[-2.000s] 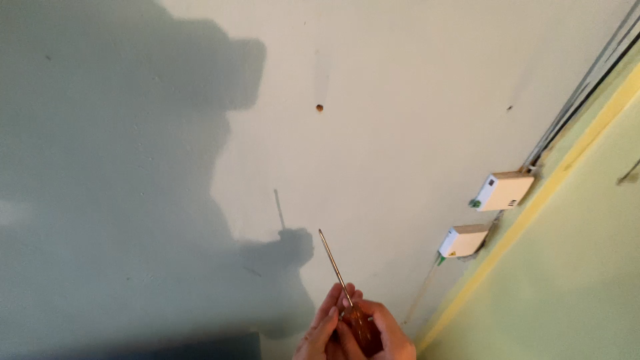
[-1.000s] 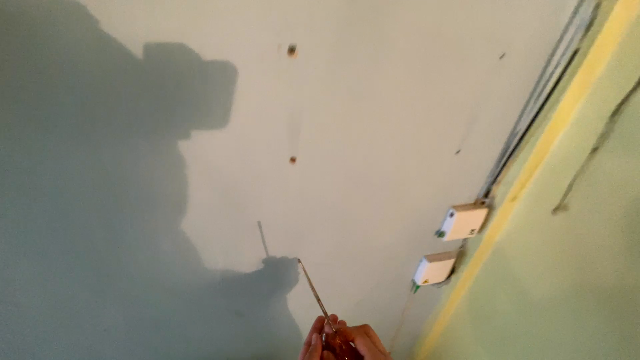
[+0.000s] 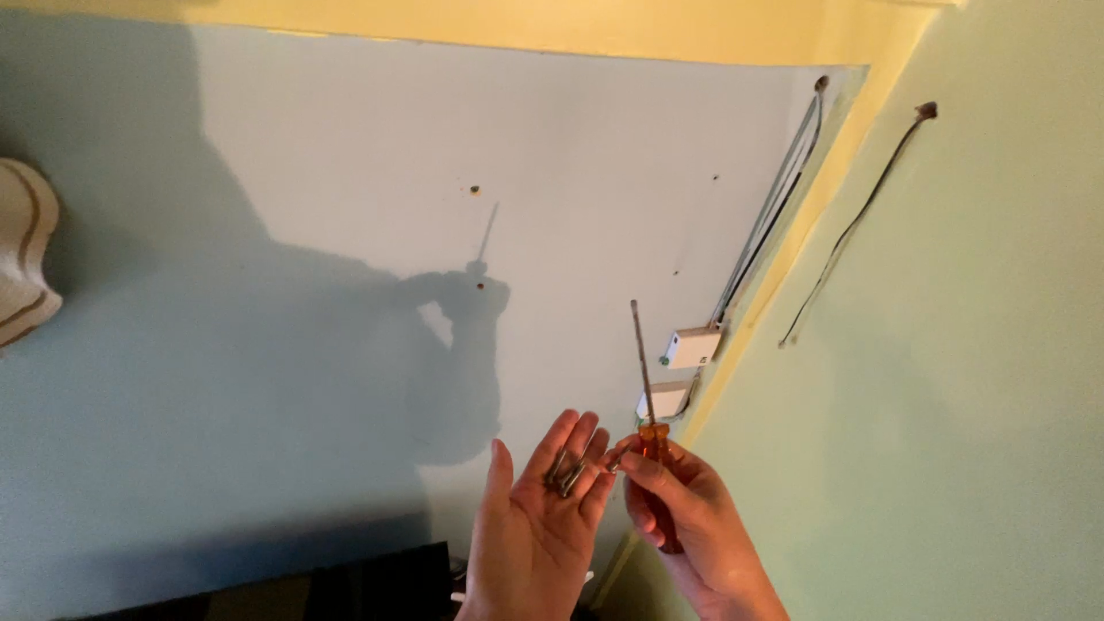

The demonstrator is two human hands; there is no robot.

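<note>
My left hand [image 3: 548,526] is palm up with fingers extended, and several metal screws [image 3: 566,476] lie across its fingers. Beside it, my right hand [image 3: 690,509] grips a screwdriver [image 3: 643,362] by its amber-orange handle, the long shaft pointing up. Between the thumb and fingertips of the same hand is a small metal screw [image 3: 617,459], close to the left fingertips. On the pale wall beyond are an upper hole [image 3: 474,189] and a lower hole [image 3: 480,286]; the hands' shadow falls around the lower one.
Two white boxes, the upper [image 3: 693,348] and the lower [image 3: 664,400], sit beside the yellow corner strip, with cables [image 3: 770,220] running up from the upper one. A thin black cable [image 3: 849,228] hangs on the green wall. A dark panel [image 3: 379,586] stands at the bottom, and a curved object [image 3: 21,250] at the left edge.
The hands, close together around the screwdriver before, are now side by side, with the left palm spread and screws showing on it. The view has shifted, showing more of the wall.
</note>
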